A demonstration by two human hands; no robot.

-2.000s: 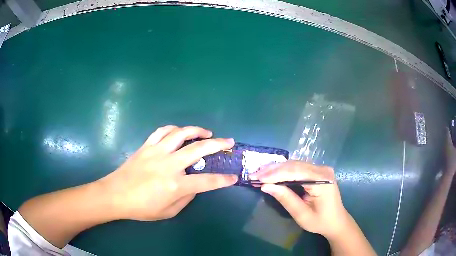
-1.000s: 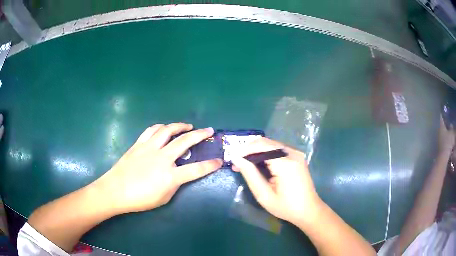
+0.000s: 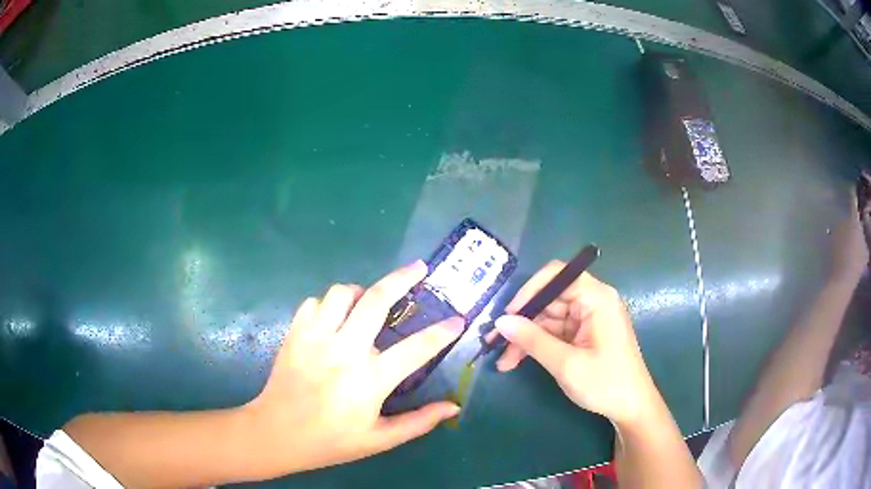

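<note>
An open phone assembly (image 3: pixel 471 269) lies tilted on the green bench, its silvery-white end up and to the right, its dark end partly under my left hand. My left hand (image 3: pixel 368 368) holds the phone, fingers across its dark part, with the thumb at the amber sheet. My right hand (image 3: pixel 573 339) grips black tweezers (image 3: pixel 559 284), their tip pointing down-left at the top of the amber sheet (image 3: pixel 464 390). A clear sheet (image 3: pixel 477 191) lies behind and partly under the phone. Any small piece at the tweezer tip is too small to tell.
Another phone (image 3: pixel 680 124) lies at the upper right above a thin white line (image 3: pixel 697 287). A pale rail (image 3: pixel 401 8) curves across the far side. A neighbour's arm (image 3: pixel 812 315) and white sleeve are at the right edge. A red item shows at the bottom right.
The phone has turned from nearly level to slanting, silvery end up. My right hand has moved off it, tweezers now down at the amber sheet. My left thumb has moved down to that sheet.
</note>
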